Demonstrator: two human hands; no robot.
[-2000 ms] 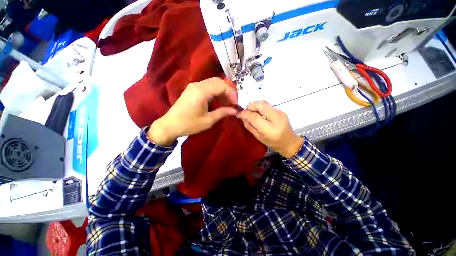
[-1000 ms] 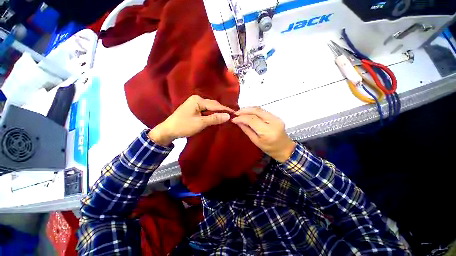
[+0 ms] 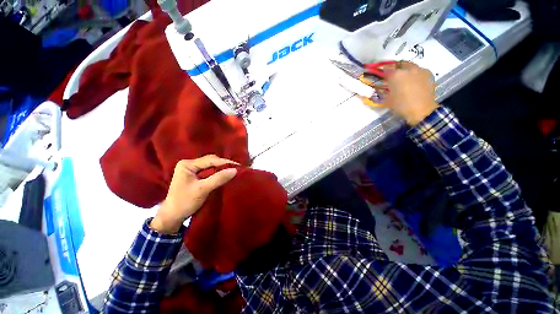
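Observation:
The rust-red garment piece (image 3: 178, 119) lies left of the needle and hangs over the table's front edge towards my lap. My left hand (image 3: 195, 189) pinches a folded edge of it between thumb and fingers, in front of the presser foot (image 3: 244, 111). My right hand (image 3: 408, 91) is at the scissors (image 3: 379, 68) on the right of the table, over their red and yellow-orange handle loops. It is blurred, and whether the fingers have closed on the handles cannot be told.
The white JACK sewing machine (image 3: 288, 52) stands behind the needle area. A measuring scale (image 3: 334, 149) runs along the table's front edge. A neighbouring white and blue machine table (image 3: 64, 214) is at left. More red fabric (image 3: 206, 300) lies below the table.
My right hand has let go of the fabric edge and moved right to the scissors. My left hand still pinches the edge. The view has turned and shifted right.

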